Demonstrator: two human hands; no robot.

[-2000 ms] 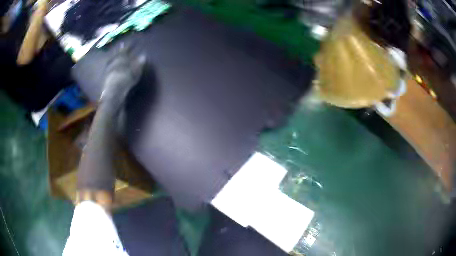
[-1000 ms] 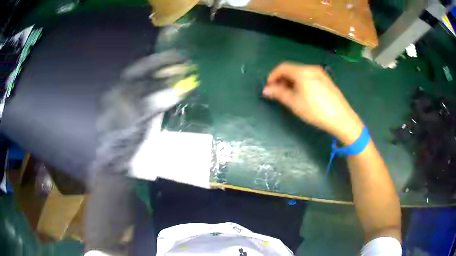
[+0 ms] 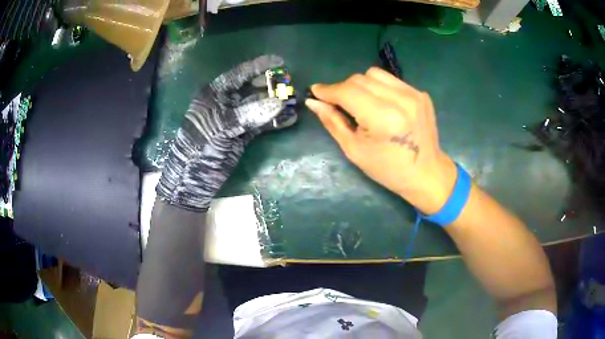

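My left hand [image 3: 229,126], in a black-and-white marled knitted glove, holds a small circuit board [image 3: 282,91] between thumb and fingers, with a yellow-white blocky part facing up. My bare right hand [image 3: 381,129], with a blue wrist strap [image 3: 459,198], pinches the end of a thin black cable [image 3: 309,95] just right of the board. A small gap shows between fingertips and board. Most of the cable is hidden by my right hand; a dark cable length [image 3: 390,58] shows behind it.
A black mat [image 3: 79,159] lies at left, with green-white boards [image 3: 8,192] at its far edge. An amber hood [image 3: 123,26] hangs at upper left beside a dark iron [image 3: 202,14]. A cable pile [image 3: 570,145] is at right. White pads [image 3: 232,232] lie near the front edge.
The view has swung from the mat to the bench. My left hand came from the mat to the centre with the board; my right hand has moved nearer to it.
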